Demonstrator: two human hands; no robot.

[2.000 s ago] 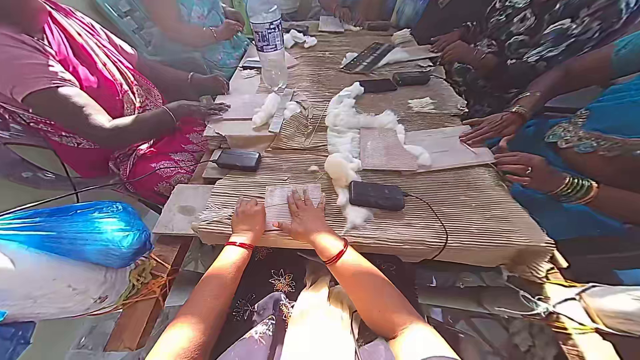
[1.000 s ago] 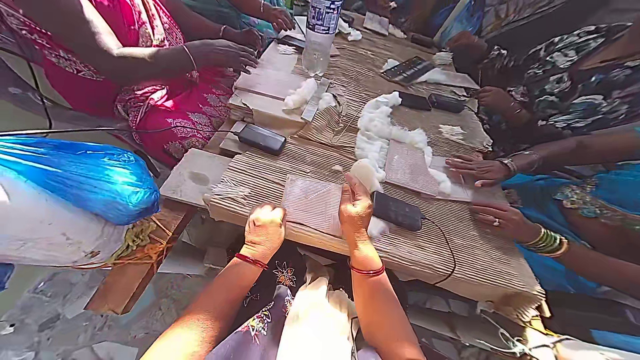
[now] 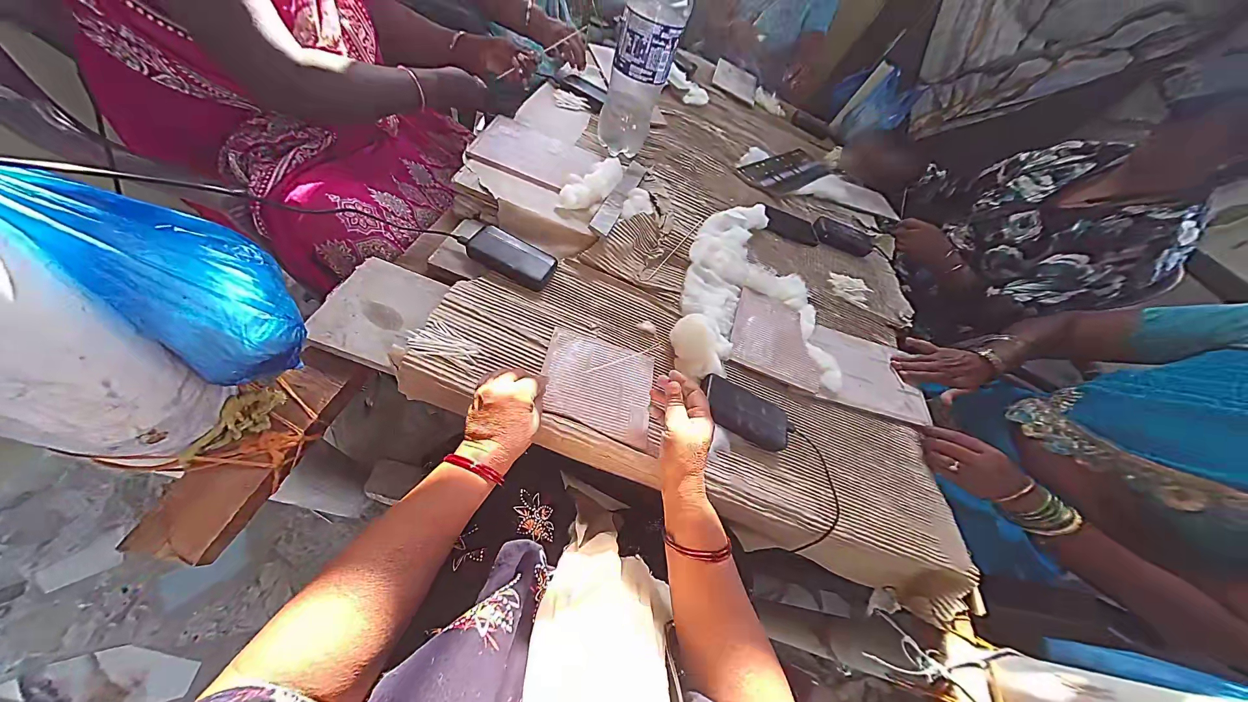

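A small board with a finely ridged surface [image 3: 597, 390] lies at the table's near edge, with a thin pale stick or strand across it. My left hand [image 3: 503, 417] is at the board's left edge, its fingers curled in; whether it holds anything is hidden. My right hand [image 3: 686, 419] is by the right edge, palm partly up and fingers bent. Just beyond its fingertips is a round tuft of white cotton [image 3: 696, 343]; I cannot tell whether they grip it. Behind it runs a long strip of fluffy cotton [image 3: 717, 268]. Several thin white sticks or wicks [image 3: 441, 341] lie left of the board.
Corrugated cardboard [image 3: 838, 487] covers the table. A black phone [image 3: 749, 411] with a cable lies right of my right hand, another [image 3: 511, 256] farther left. A plastic bottle [image 3: 639, 78] stands behind. Co-workers' hands [image 3: 965, 463] are at the right. A blue plastic bag [image 3: 146, 273] sits left.
Two seconds ago both hands rested flat on the board. They have since moved apart to its two sides, with fingers curled, and the board's ridged surface now shows. The view has shifted.
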